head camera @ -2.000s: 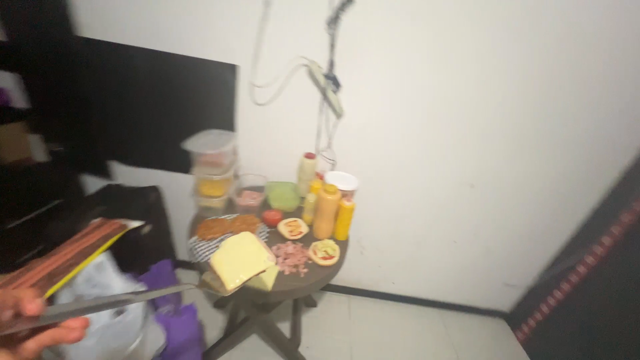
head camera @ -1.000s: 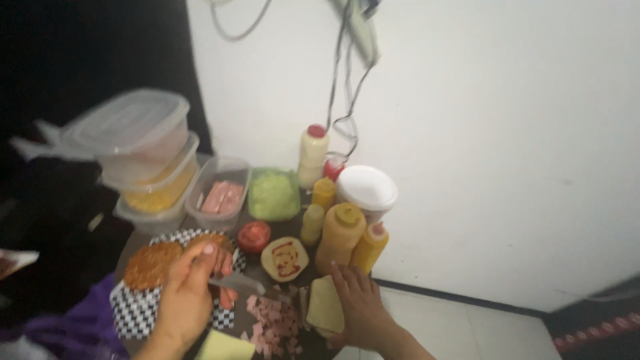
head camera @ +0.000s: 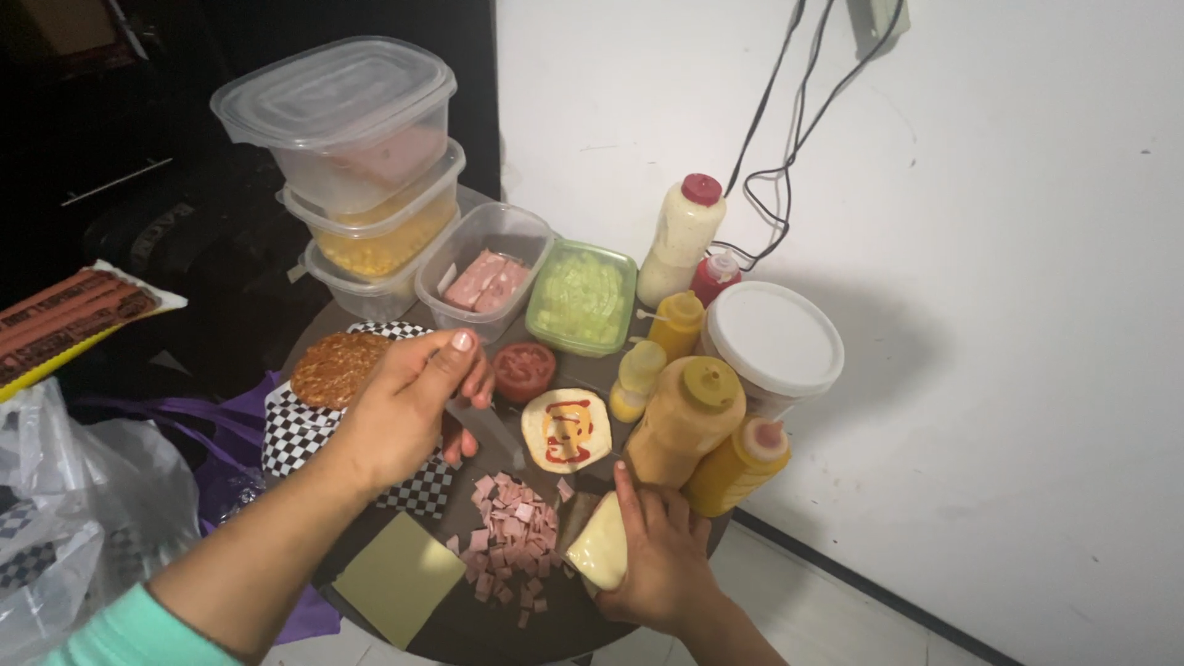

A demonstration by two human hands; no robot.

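Observation:
My left hand (head camera: 416,407) is raised over the checkered paper, its fingers closed around something thin and translucent or blurred, perhaps a blade, that points at the bun half. A breaded patty (head camera: 335,370) lies beside it on the checkered paper (head camera: 305,442). My right hand (head camera: 652,546) grips a stack topped with melted cheese (head camera: 601,550) at the table's near right edge. Between the hands lie diced ham (head camera: 513,532) and a bun half (head camera: 566,430) with red and yellow sauce. A tomato half (head camera: 524,370) sits behind them, and a cheese slice (head camera: 400,578) lies in front.
Stacked lidded plastic containers (head camera: 347,176), a tub of ham blocks (head camera: 486,277) and a green tub of lettuce (head camera: 581,298) line the back. Several sauce bottles (head camera: 686,416) and a white-lidded tub (head camera: 775,338) stand at the right by the wall. Bags (head camera: 83,499) hang at the left.
The view has moved much closer to the table. My right hand, out of view two seconds ago, is at the cheese-topped stack. The hand at the left held a long metal utensil earlier.

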